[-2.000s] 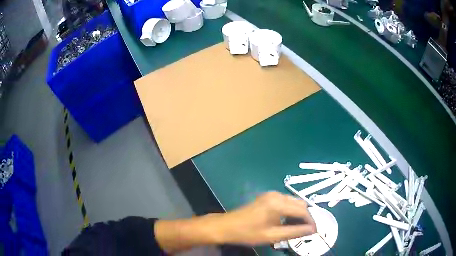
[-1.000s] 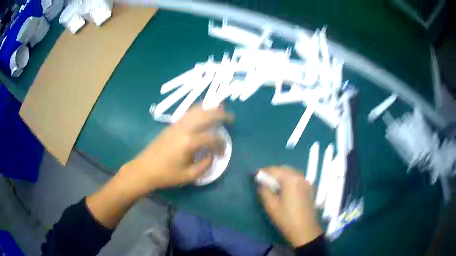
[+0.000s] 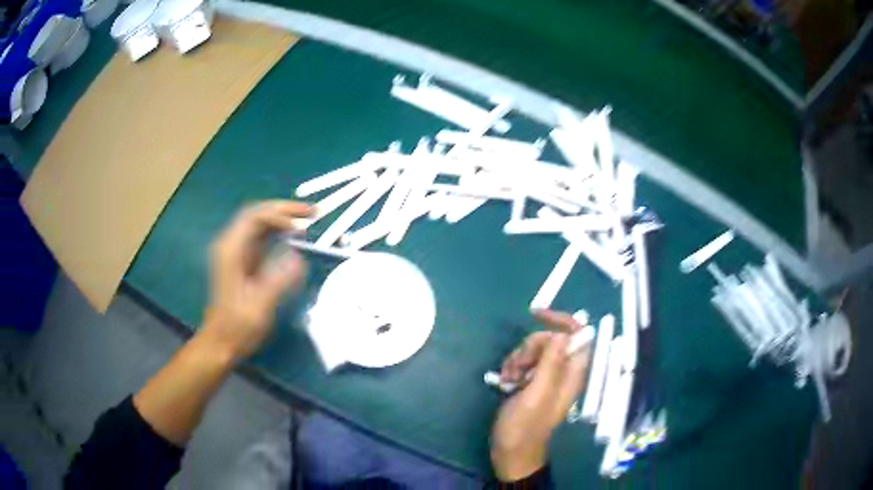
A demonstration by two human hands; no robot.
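The round white housing [image 3: 376, 309] lies on the green bench, its blocky projection at lower left, small dark slots showing. My left hand [image 3: 254, 278] is left of it, slightly blurred, thumb and fingers apart, not touching it; I see nothing in it. One white stick lies between its fingertips and the housing's upper edge. My right hand [image 3: 536, 388] is right of the housing, closed around a white antenna [image 3: 580, 339]; a small white end also shows at the hand's left side. The loose antenna pile [image 3: 479, 177] lies behind the housing.
Cabled antennas [image 3: 620, 383] lie beside my right hand, with yellow and blue bits at their near end. Slim white antennas [image 3: 766, 311] are bundled far right, a short white stick [image 3: 708, 250] near them. The cardboard sheet [image 3: 158, 144] and white housings [image 3: 182, 24] are at left.
The view has swung right since the earliest frame. My left hand has let go of the housing and moved left. The housing now shows fully. My right hand stays near its place, holding a white piece.
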